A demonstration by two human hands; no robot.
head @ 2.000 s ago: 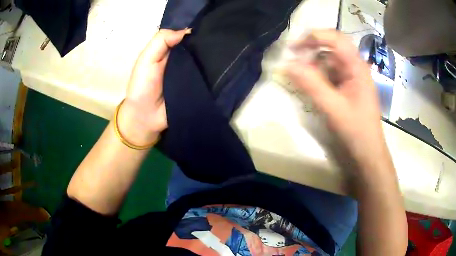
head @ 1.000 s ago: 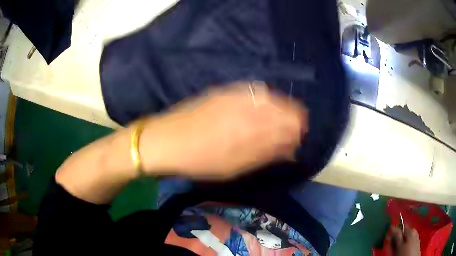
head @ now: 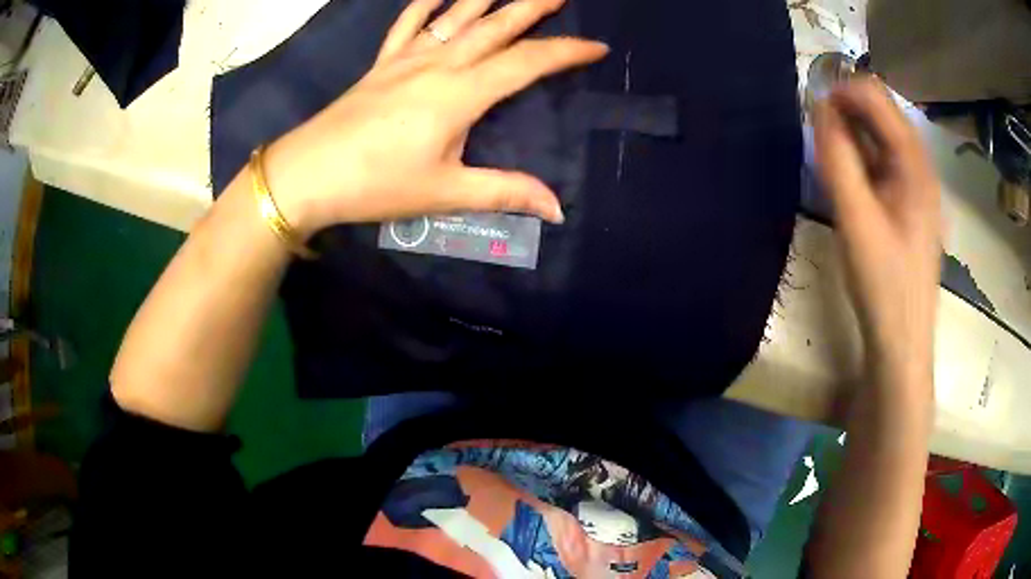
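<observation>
A dark navy jacket front panel (head: 690,260) lies spread over the machine table and hangs past its front edge. A pale grey label (head: 461,240) with a round mark and pink print lies on its lining. A narrow welt-like strip (head: 633,114) is right of it, with pale stitches running across. My left hand (head: 452,124) lies flat on the panel with fingers spread, its thumb just above the grey label. My right hand (head: 882,170) is blurred, right of the panel, near the needle plate; whether it holds anything cannot be told.
The cream sewing machine head (head: 950,51) is at the top right, with the tension parts (head: 1006,147) beside it. Dark cloth (head: 119,45) hangs at the top left. A red stool (head: 961,523) is at the lower right, below the cream table (head: 113,147).
The panel has settled flat with the lining and grey label facing up. My left hand has moved up and spread open on it. My right hand has come up from the red stool.
</observation>
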